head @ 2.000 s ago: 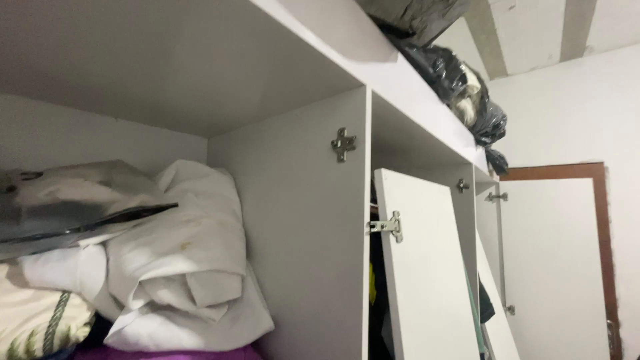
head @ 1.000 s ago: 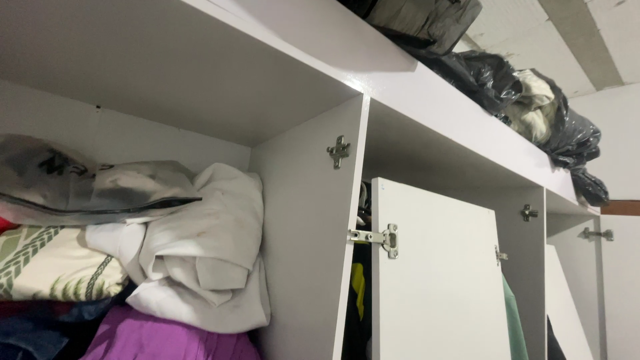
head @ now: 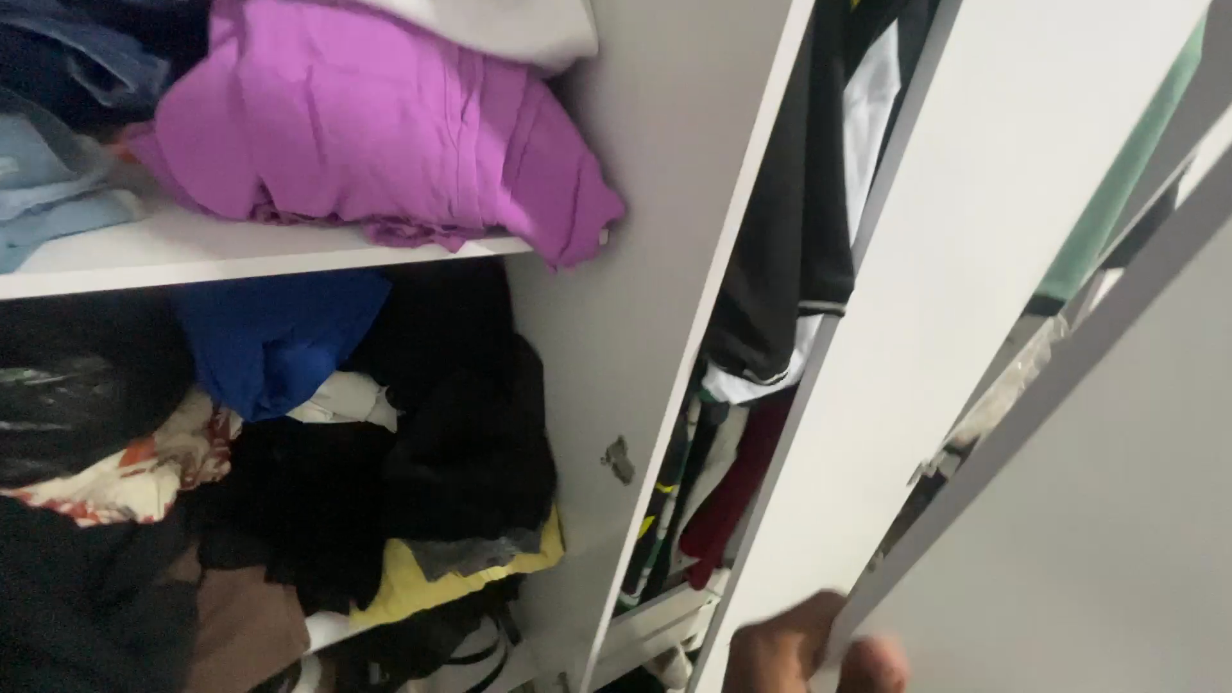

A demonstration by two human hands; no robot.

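At the bottom right, my right hand (head: 794,645) is partly in view, its fingers and thumb on either side of the lower edge of a white door panel (head: 1068,500). The panel leans diagonally across the right side. Just left of it is another white panel (head: 924,269), tilted in front of hanging clothes. My left hand is out of view. A folded purple cloth (head: 337,125) lies on the wardrobe shelf (head: 192,265), left of the divider.
Below the shelf are piled dark clothes, a blue cloth (head: 279,337) and a yellow cloth (head: 433,582). The upright divider (head: 654,241) has a damaged patch. Black garments (head: 789,221) hang beyond it, and a green cloth (head: 1126,183) shows between the panels.
The view has swung down from the upper compartments and the bags on top to the lower shelves. My right hand has come into view at the panel's edge.
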